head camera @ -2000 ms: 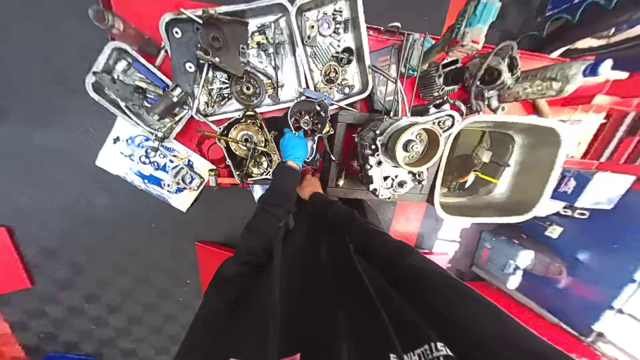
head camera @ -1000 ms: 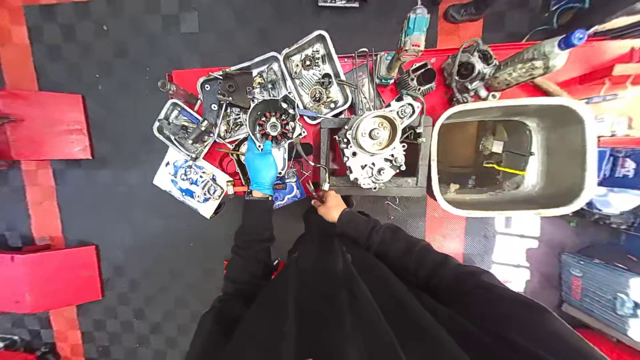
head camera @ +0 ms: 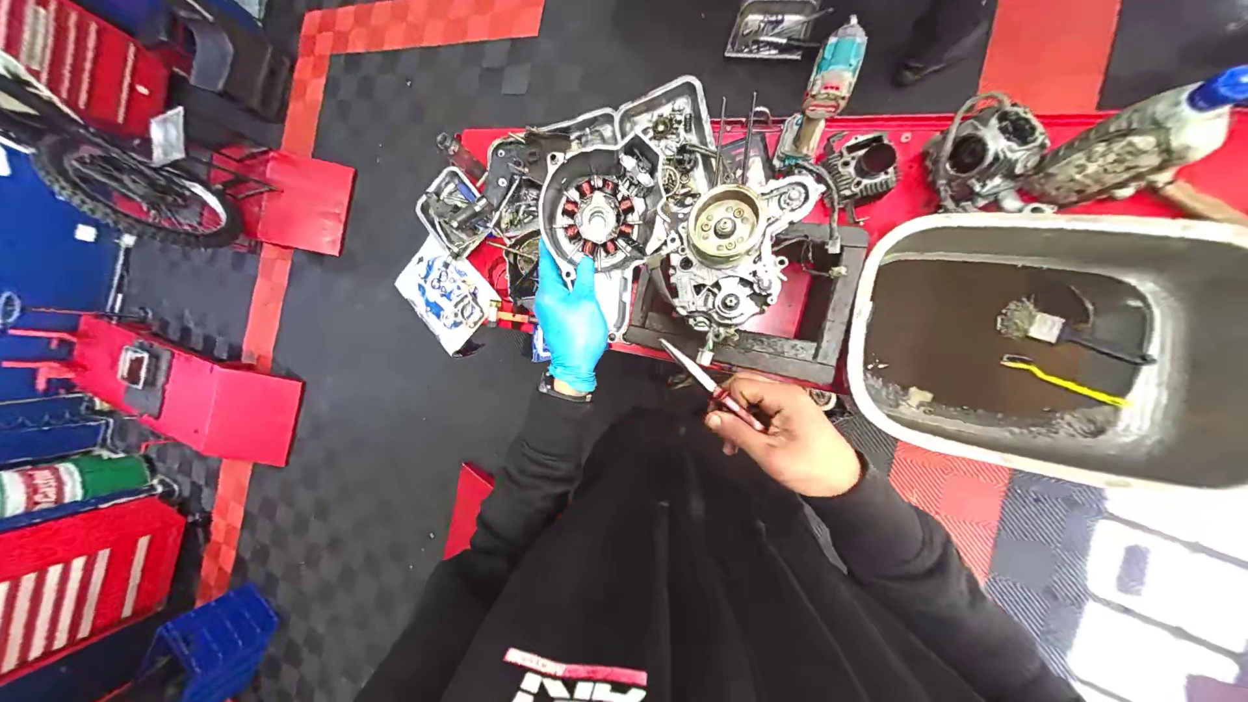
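My left hand (head camera: 572,322), in a blue glove, grips the lower rim of an engine side cover (head camera: 558,210) with a stator (head camera: 598,222) of copper-coloured coils inside. Bare, my right hand (head camera: 785,434) holds a slim pointed tool (head camera: 697,369), perhaps a knife or scraper, its tip toward the upper left. Between and above the hands, an engine crankcase (head camera: 726,292) with a round brass-coloured flywheel (head camera: 725,225) rests on a dark metal frame (head camera: 780,352). The cover's right edge is close to the crankcase; whether they touch I cannot tell.
Metal trays (head camera: 690,90) of parts stand behind the cover. A teal impact wrench (head camera: 837,68), a cylinder (head camera: 863,166) and a cylinder head (head camera: 993,151) lie along the red bench. At right is a large basin (head camera: 1014,226) holding a brush (head camera: 1048,328). Someone's dark shoe (head camera: 916,70) shows beyond the bench.
The view has shifted and turned. The cover in my left hand now stands closer to the crankcase. My right hand has come away from the bench edge, and its pointed tool now shows plainly.
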